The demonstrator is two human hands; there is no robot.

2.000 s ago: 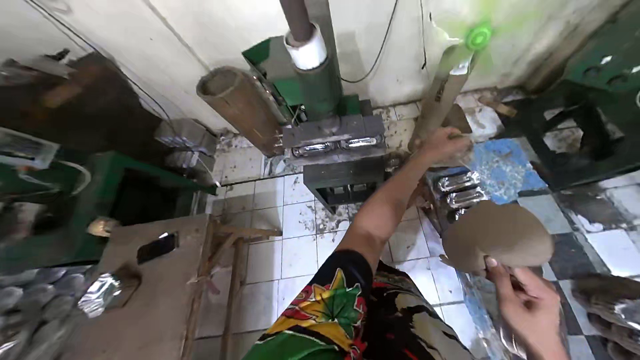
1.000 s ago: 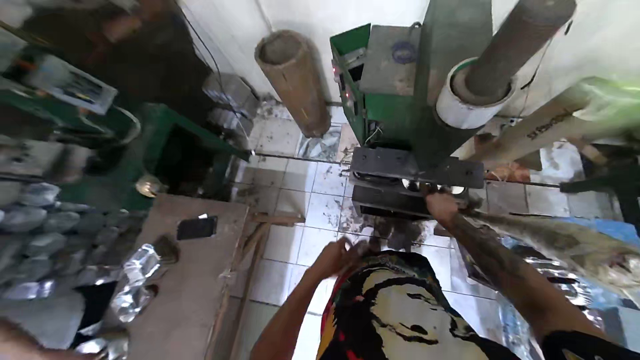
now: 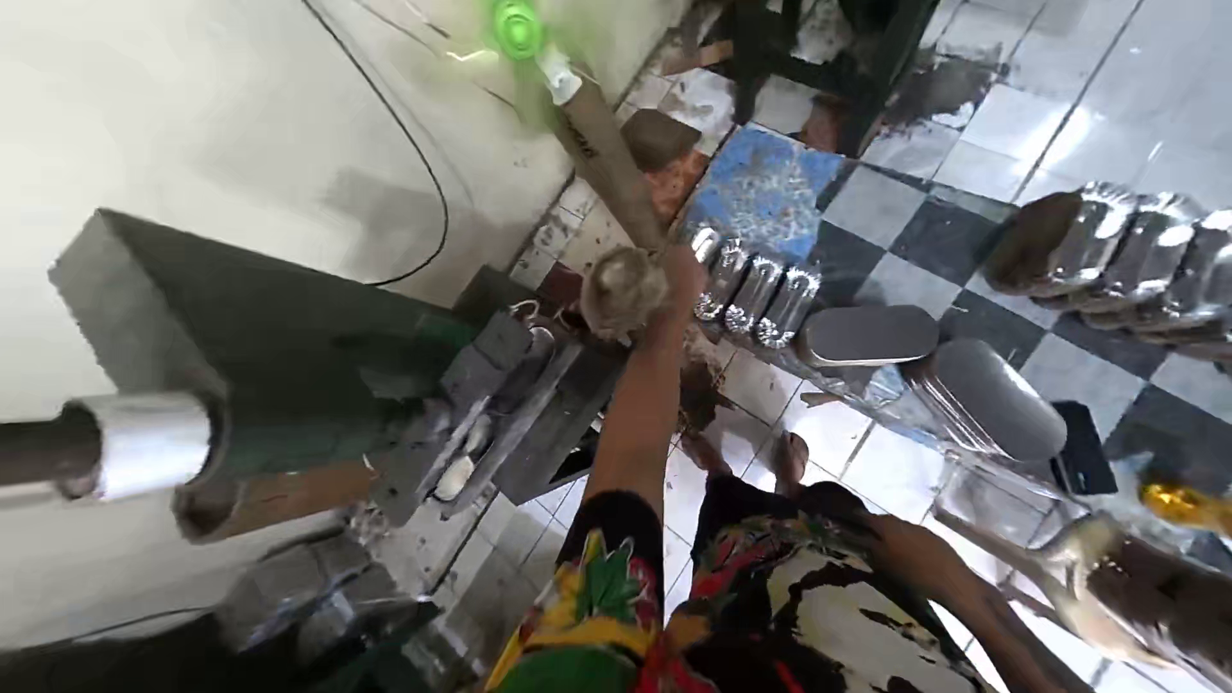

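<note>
My left hand [image 3: 681, 279] is at the end of my outstretched arm, beside a pale, round, rough-looking object [image 3: 624, 291] and the lower end of a brown tube [image 3: 606, 159]. Whether its fingers grip anything is too blurred to tell. Just right of it, several shiny metallic moulded pieces [image 3: 760, 294] lie in a row. Left of my forearm stands the dark metal press [image 3: 289, 366], with small pale oval pieces [image 3: 454, 477] in its lower slot. My right forearm [image 3: 948, 577] runs off the bottom edge, and that hand is out of sight.
Oval grey plates [image 3: 996, 399], a dark phone [image 3: 1086, 448] and a blue worn patch [image 3: 765, 192] are on the checkered surface at right. Silvery stacked moulded pieces [image 3: 1126, 250] stand further right. A cardboard tube [image 3: 279, 500] lies below the press. A blurred brown object [image 3: 1145, 587] is at lower right.
The view has swung strongly round to the right. My right hand, at the press one second ago, has left it. My left arm now reaches out past the press.
</note>
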